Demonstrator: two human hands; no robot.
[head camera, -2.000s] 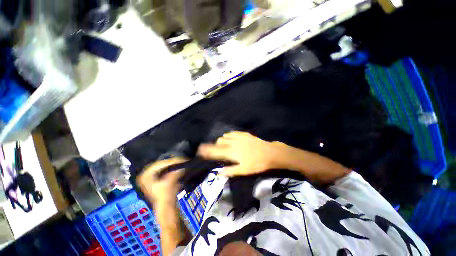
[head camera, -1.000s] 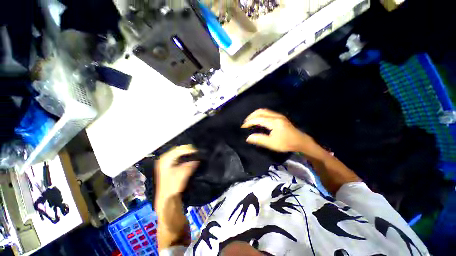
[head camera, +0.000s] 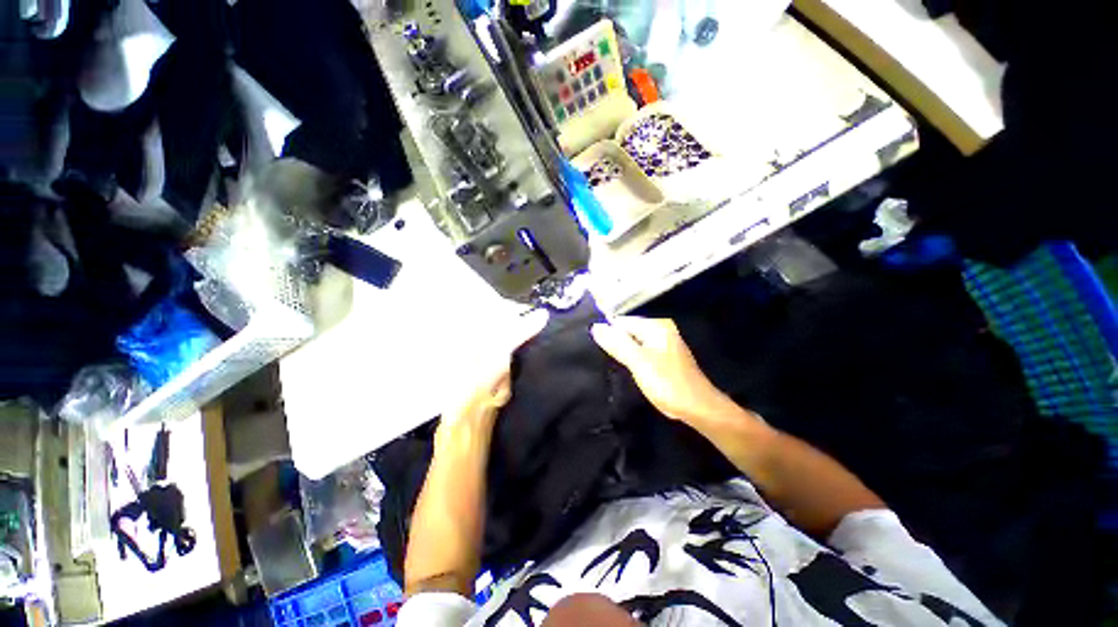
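A black garment (head camera: 552, 416) runs from my lap up to the front of the button-sewing machine (head camera: 490, 159). Its top edge lies at the small shiny clamp parts (head camera: 560, 292) at the machine head's front. My left hand (head camera: 490, 367) holds the cloth's left edge, close to the clamp, with its fingertips over the white table. My right hand (head camera: 650, 355) holds the cloth's upper right edge with thumb and fingertips just right of the clamp. Whether the clamp grips the cloth cannot be told. Small dark buttons (head camera: 662, 143) fill part of a cream two-compartment tray (head camera: 635, 202).
A blue strip (head camera: 586, 198) lies between machine and tray. A keypad panel (head camera: 582, 80) and an orange-red cap (head camera: 644, 86) are behind. On the left are a black slab (head camera: 363, 261) and a white perforated basket (head camera: 233, 355). A blue crate (head camera: 337, 596) is below.
Both hands have moved up from the lap to the machine's front, bringing the black cloth with them. The view has shifted, so the tray and panel now show.
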